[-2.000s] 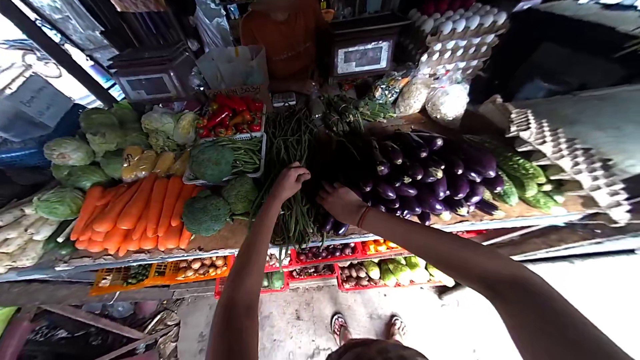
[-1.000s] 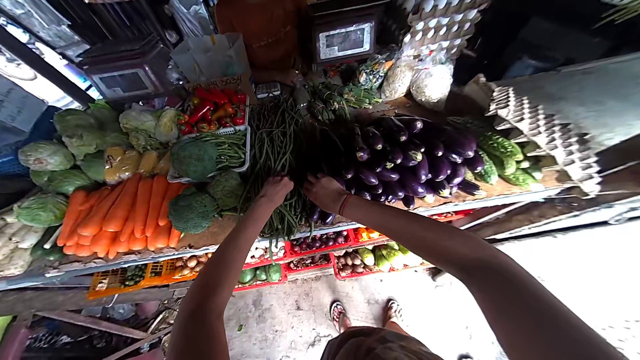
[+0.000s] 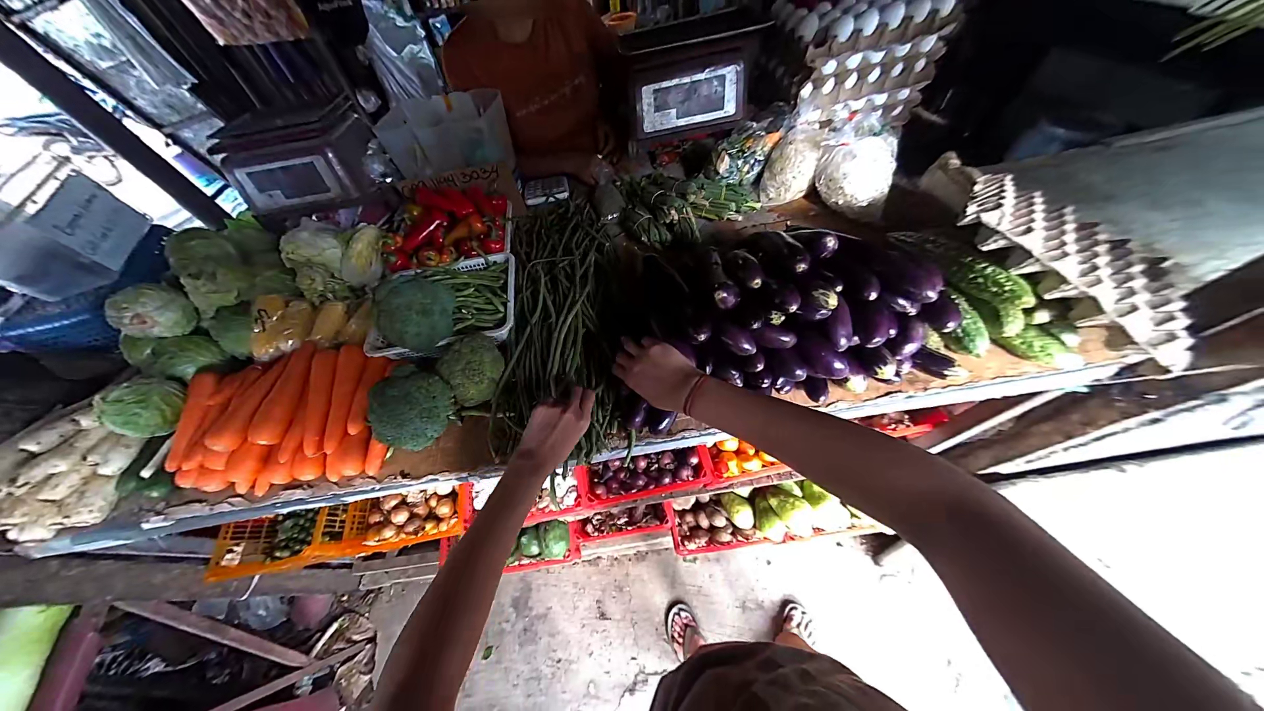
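My left hand (image 3: pixel 556 425) rests at the lower part of a long pile of green string beans (image 3: pixel 558 286), its fingers curled; whether it grips any beans I cannot tell. My right hand (image 3: pixel 657 372), with a thin red band at the wrist, lies just to the right, between the beans and the heap of purple eggplants (image 3: pixel 790 316). Its fingertips are over dark produce, and what they hold is not clear. Left of the beans are broccoli heads (image 3: pixel 410 407) and a white basket of short green beans (image 3: pixel 479 296).
Carrots (image 3: pixel 286 410), cabbages (image 3: pixel 148 311) and white radishes (image 3: pixel 69 474) fill the stall's left. Cucumbers (image 3: pixel 987 286) and egg trays (image 3: pixel 1081 257) stand right. Two scales (image 3: pixel 691 97) and a person in an orange shirt (image 3: pixel 533 79) are behind. Red crates (image 3: pixel 647 484) sit below the table edge.
My hands stay at the lower end of the string beans. The left hand has dropped from higher up the beans toward the table's front edge. The view has moved nearer the stall.
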